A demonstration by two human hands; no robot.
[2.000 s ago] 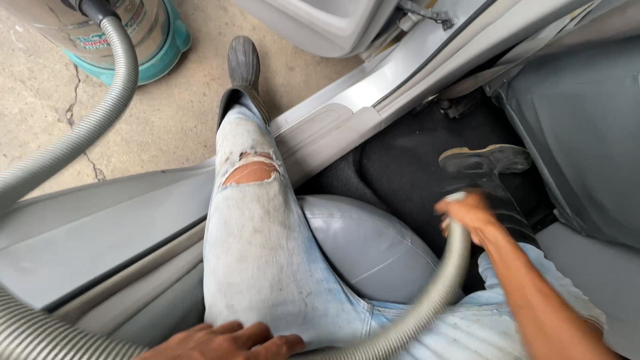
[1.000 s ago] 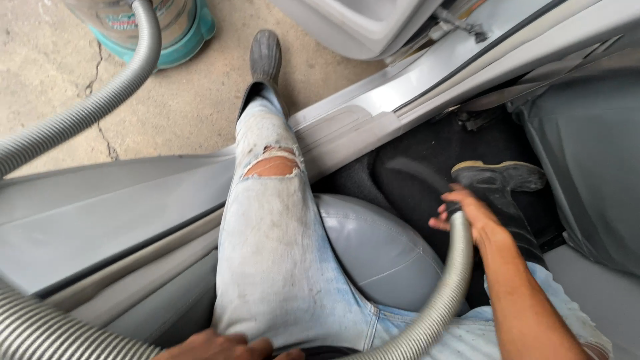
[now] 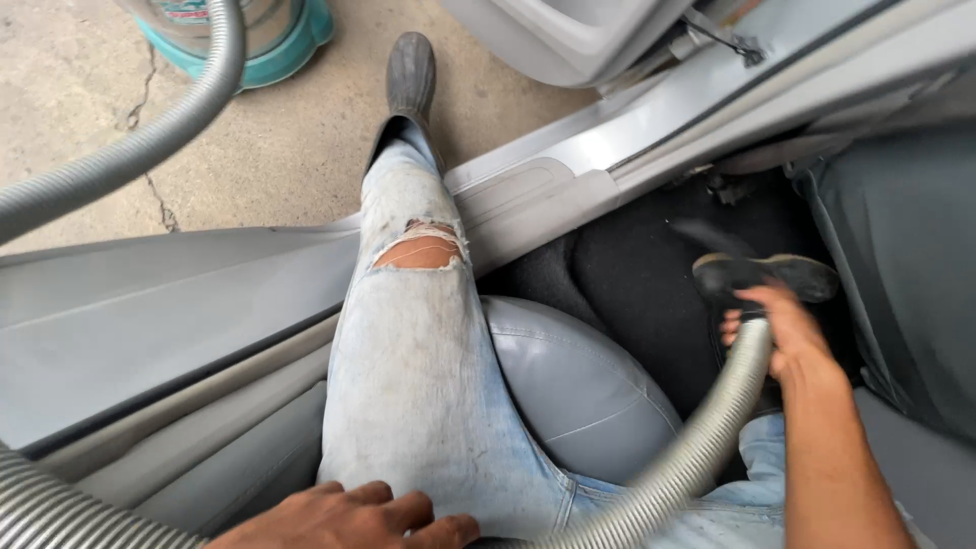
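Note:
My right hand [image 3: 781, 328] is closed around the dark end of a grey corrugated vacuum hose [image 3: 686, 450], above the black carpet [image 3: 640, 290] of a car's footwell; the hand is slightly blurred. A blurred dark shape, perhaps the nozzle, reaches up-left from it over the carpet. My left hand [image 3: 358, 518] lies at the bottom edge over the thigh of the torn jeans [image 3: 419, 366], fingers slightly spread. Part of the hose passes beside and below it, and whether the hand touches it I cannot tell.
The teal base of a vacuum cleaner [image 3: 282, 61] stands on cracked concrete [image 3: 84, 99]. One boot [image 3: 412, 72] is outside past the door sill [image 3: 534, 194], the other [image 3: 808, 276] in the footwell. Around me are a grey seat [image 3: 579, 381], a dark seat [image 3: 907, 252] and an open door [image 3: 564, 38].
The right hand still grips the hose end and has shifted a little over the footwell. The left hand stays low by the thigh. The view has shifted slightly.

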